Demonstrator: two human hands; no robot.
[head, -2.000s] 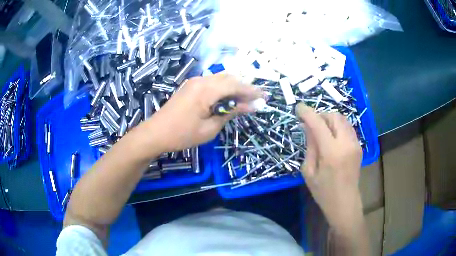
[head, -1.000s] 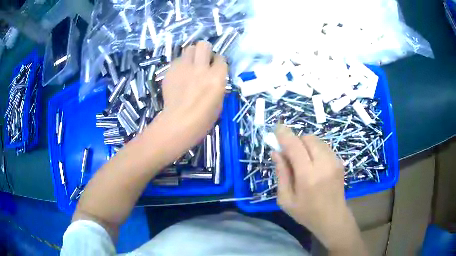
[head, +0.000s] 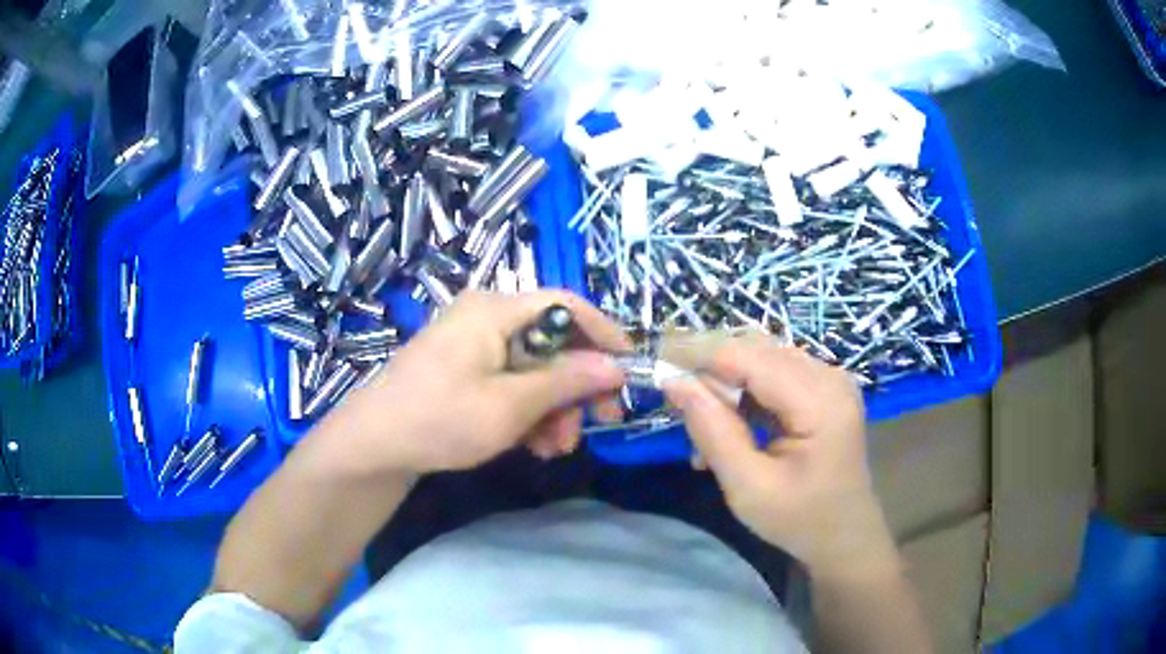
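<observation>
My left hand (head: pixel 512 383) is closed around metal tubes (head: pixel 547 327); a dark open tube end shows at the top of the fist. Its fingertips pinch a silver part that meets a white plastic sleeve (head: pixel 697 381) in front of my body. My right hand (head: pixel 780 428) pinches the sleeve between thumb and fingers. Whether a pin is inside is hidden by the fingers. Loose metal tubes (head: pixel 362 162) fill the middle tray. Pins (head: pixel 818 284) lie tangled in the right tray with white sleeves (head: pixel 783 189) over them.
The left blue tray (head: pixel 164 294) holds several assembled units (head: pixel 194 373). A clear bag of tubes (head: pixel 335 28) and a bright bag of white sleeves (head: pixel 767 38) lie behind the trays. A small bin of thin parts (head: pixel 36 243) is far left; cardboard cartons (head: pixel 1042 447) are at the lower right.
My left hand has come back from the heap of tubes towards my body and now meets my right hand. My right hand has moved slightly down. The whole view has shifted somewhat.
</observation>
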